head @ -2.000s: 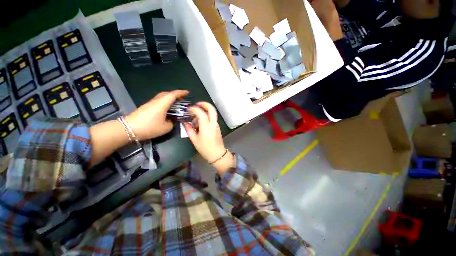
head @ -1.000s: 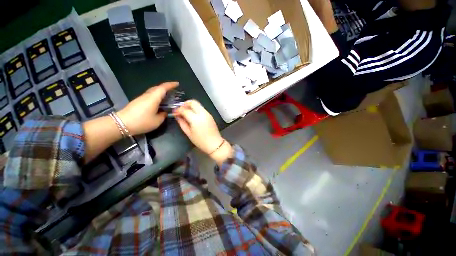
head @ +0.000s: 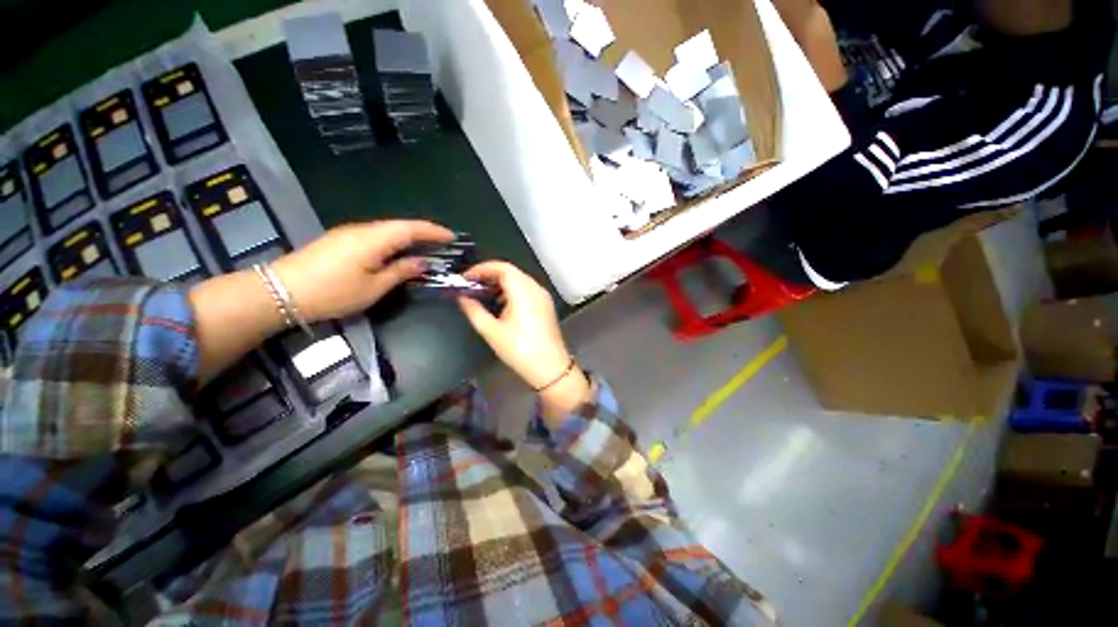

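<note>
My left hand [head: 356, 272] and my right hand [head: 521, 325] hold a bunch of small flat grey-white pieces [head: 449, 267] between them, over the dark green worktop [head: 429, 196]. The pieces are blurred and partly hidden by my fingers. Two grey stacks of flat pieces, a wider one [head: 324, 80] and a narrower one [head: 405, 83], stand behind my hands. A white box [head: 515, 172] with a cardboard lining holds loose grey-white pieces [head: 668, 116].
A translucent tray [head: 264, 135] with rows of black units [head: 239, 221] lies at the left. A person in a black striped sleeve [head: 969, 147] is beside the box. A red stool [head: 717, 292] and an open brown carton [head: 901, 337] are on the floor.
The view has shifted slightly. My hands stay on the bunch of pieces. My left fingers now reach along its far side, and my right hand has turned around its near right end.
</note>
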